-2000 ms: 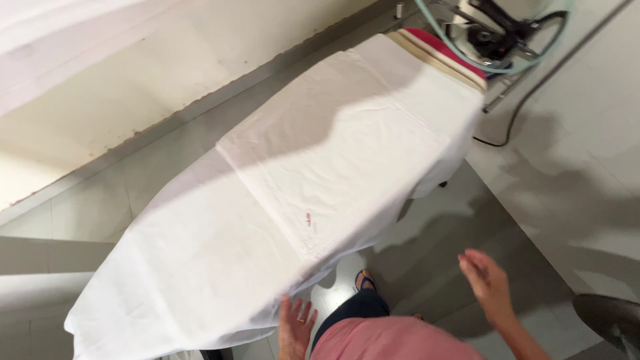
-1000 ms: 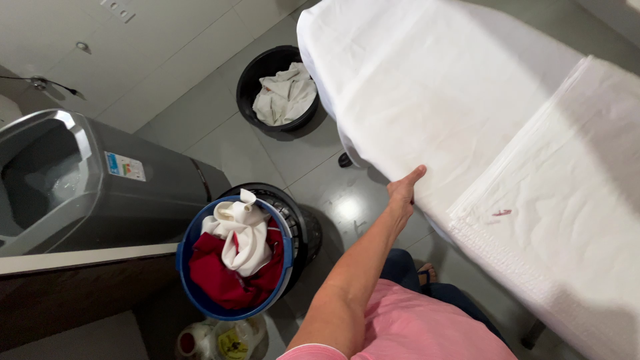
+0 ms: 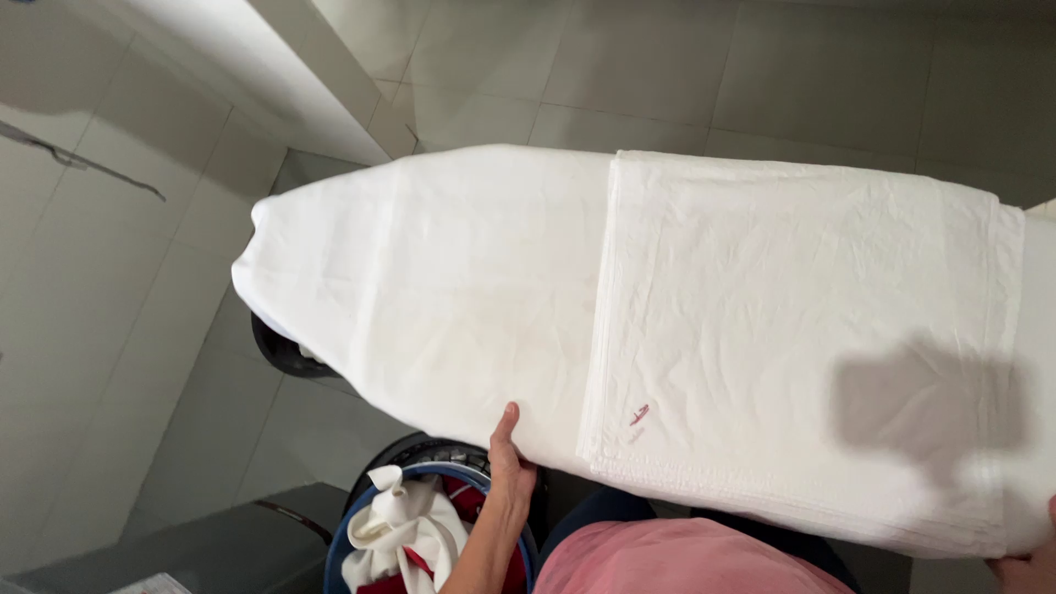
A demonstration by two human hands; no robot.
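A white-covered ironing board stretches across the head view, its tapered end at the left. On its right part lies a folded white cloth with a small red mark near the lower left corner. My left hand grips the board's near edge, thumb on top of the cover, fingers hidden beneath. At the far right, my right hand is at the board's near edge, partly cut off by the frame.
Near the left arm stands a blue basket with white and red cloths, against a black basket. A black tub shows under the board's tapered end. A grey bin is at the lower left.
The view has swung widely. Two seconds ago both hands were off the board's top; one second ago my left hand was at its near edge, where it remains. My right hand is now at the edge too.
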